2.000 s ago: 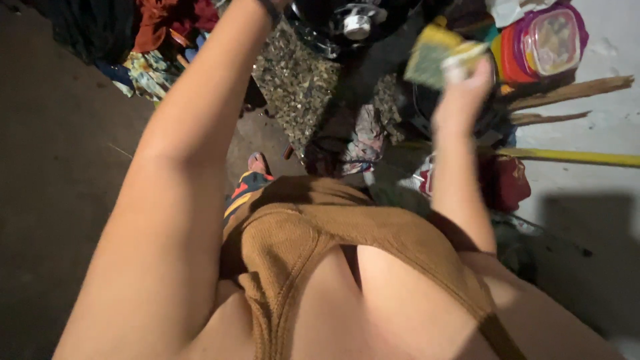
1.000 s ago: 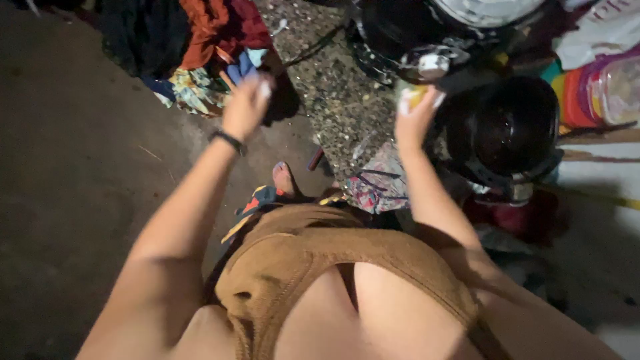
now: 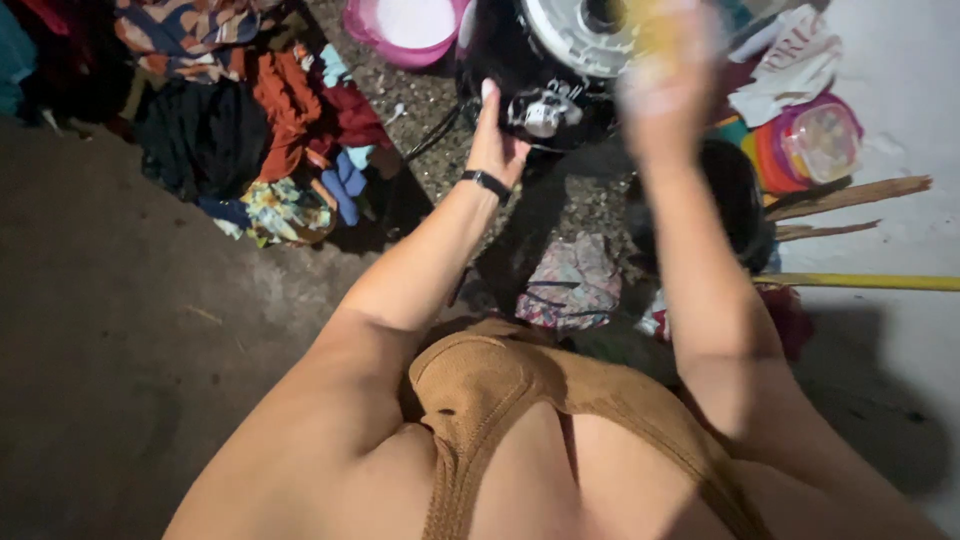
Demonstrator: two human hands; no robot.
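A black appliance [image 3: 491, 56] with a silver round top [image 3: 559, 34] stands at the top middle, with suds around its front knob [image 3: 544, 112]. Against its lower left side rests my left hand [image 3: 499, 142], thumb raised and fingers partly under the edge. My right hand [image 3: 667, 97], blurred by motion, is over the right part of the silver top and holds a yellow sponge [image 3: 656, 30]. Just below and right of that hand is a black round pot [image 3: 731, 195], partly hidden by my right forearm.
A pink basin [image 3: 409, 56] of whitish suds stands left of the appliance. Clothes [image 3: 202, 135] are heaped farther left. Stacked plastic containers [image 3: 821, 142], a white plastic bag [image 3: 787, 67], wood pieces [image 3: 855, 199] and a yellow pole [image 3: 862, 281] lie right. A patterned cloth [image 3: 574, 281] lies near my body.
My left hand has moved right, from beside the clothes to the appliance. My right hand has gone from near the knob up over the silver top with the sponge.
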